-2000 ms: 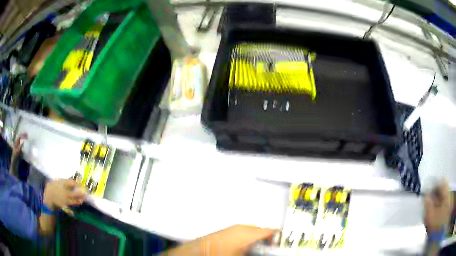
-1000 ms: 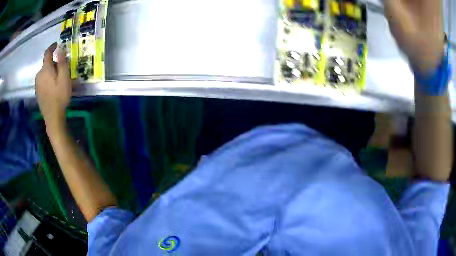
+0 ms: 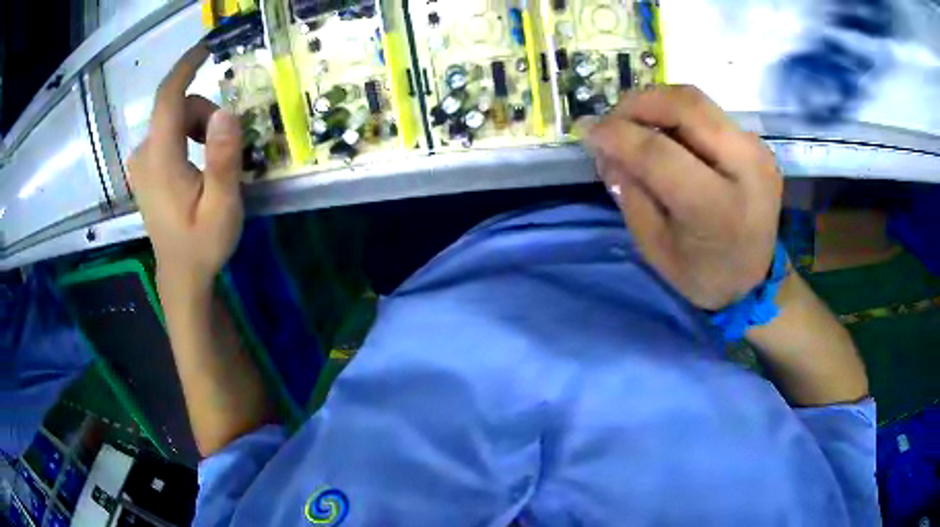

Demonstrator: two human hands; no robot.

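Several cream circuit boards with yellow edges stand side by side on the white work surface. The leftmost board [image 3: 253,98] and the rightmost board [image 3: 603,62] are cut off by the top edge of the picture. My left hand [image 3: 191,170] is at the left side of the leftmost board, fingers apart and curved, index finger and thumb against its edge. My right hand [image 3: 696,190] is at the lower right corner of the rightmost board, fingers bent together. A tiny pale spot shows by its fingertips; I cannot tell whether it is a held part.
A metal rail [image 3: 412,185] runs along the surface's front edge. A blurred dark patterned thing [image 3: 825,82] lies at the upper right. A green-framed black tray [image 3: 124,340] is below the rail at the left. A blue wrist band [image 3: 752,309] is on my right wrist.
The two pairs of boards, apart a second ago, now stand together in one row. My right hand has come down and in to the rightmost board. My left hand has moved right with the left pair.
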